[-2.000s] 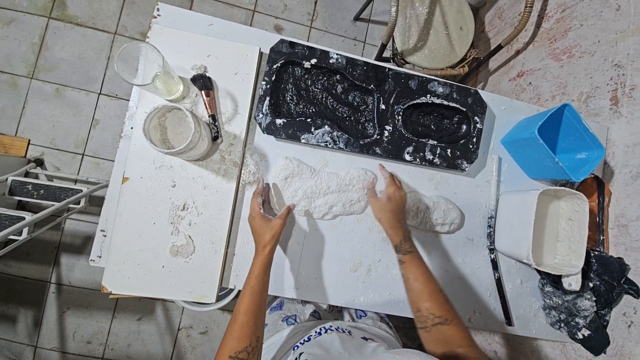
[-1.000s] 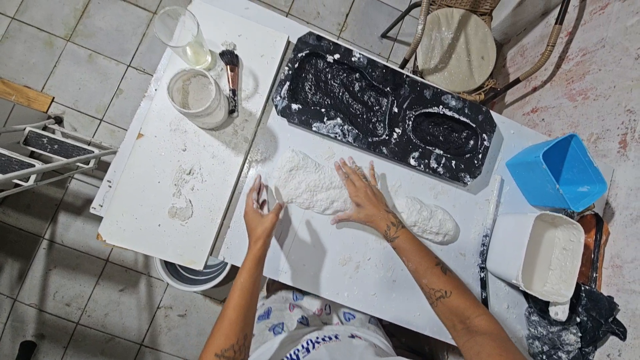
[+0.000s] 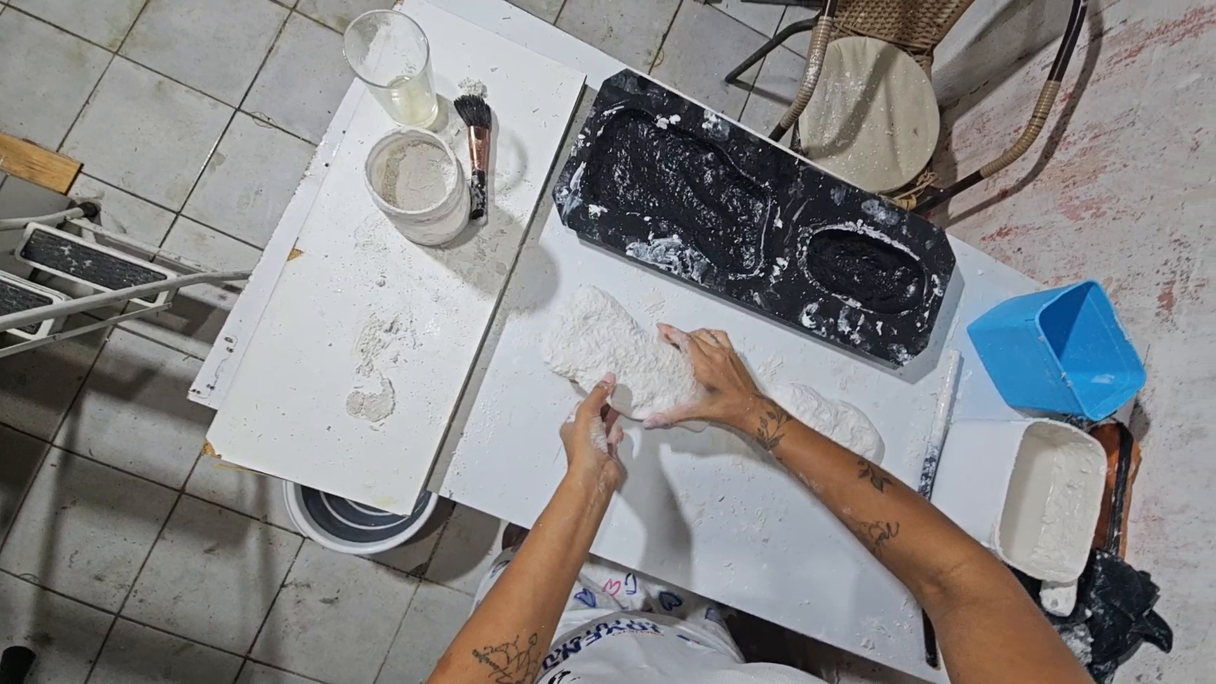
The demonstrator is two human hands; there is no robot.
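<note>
A long white cast with a rough, stone-like surface (image 3: 617, 347), which looks like plaster, lies on the white board in front of me. My right hand (image 3: 708, 378) grips across its right end, thumb at the near edge and fingers at the far edge. At the near edge, my left hand (image 3: 595, 435) touches the cast with its fingertips; white powder coats the fingers. A smaller white cast (image 3: 831, 420) lies to the right, partly hidden behind my right wrist. Beyond both rests a black mold (image 3: 784, 223) with two textured hollows, one long and one oval.
At left stand a drinking glass (image 3: 391, 71), a jar of whitish powder (image 3: 418, 185) and a makeup-type brush (image 3: 478, 152). At right are a blue container (image 3: 1054, 351), a white tub with white residue (image 3: 1026, 499) and a narrow strip (image 3: 940, 427). A wicker chair (image 3: 869, 114) stands behind.
My right hand has gone from lying flat on the larger cast to gripping its right end. My left hand has moved from beside the cast's left end to its near edge.
</note>
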